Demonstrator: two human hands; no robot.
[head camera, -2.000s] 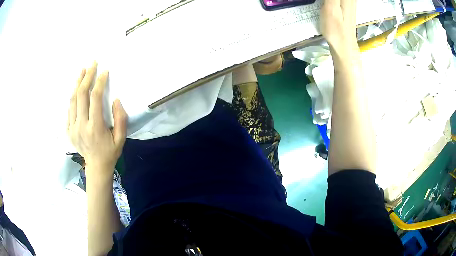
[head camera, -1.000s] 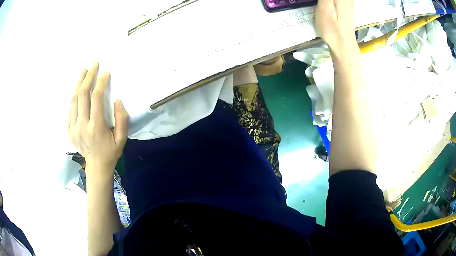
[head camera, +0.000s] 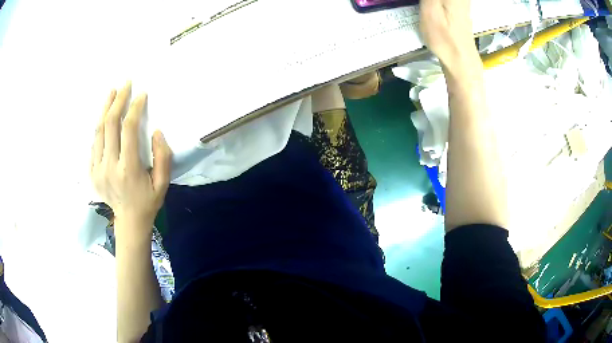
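A white garment piece (head camera: 255, 151) hangs over the table's front edge onto my dark-clothed lap. My left hand (head camera: 131, 157) lies flat on white cloth at the left, fingers spread. My right hand (head camera: 448, 27) rests at the table's front edge at the upper right, its fingertips cut off by the top edge; whether it holds anything cannot be seen. A smartphone (head camera: 382, 3) with a lit pink-purple screen lies left of that hand, partly out of the picture.
The white sewing table (head camera: 268, 74) has a brown edge and a printed ruler scale. A slot outline shows at the upper left. A heap of white pieces (head camera: 537, 161) lies at the right beside a yellow tube (head camera: 530, 45). Green floor (head camera: 389, 147) shows below.
My right hand has shifted slightly left and up along the table edge. The phone sits slightly higher in the picture. My left hand has stayed in place.
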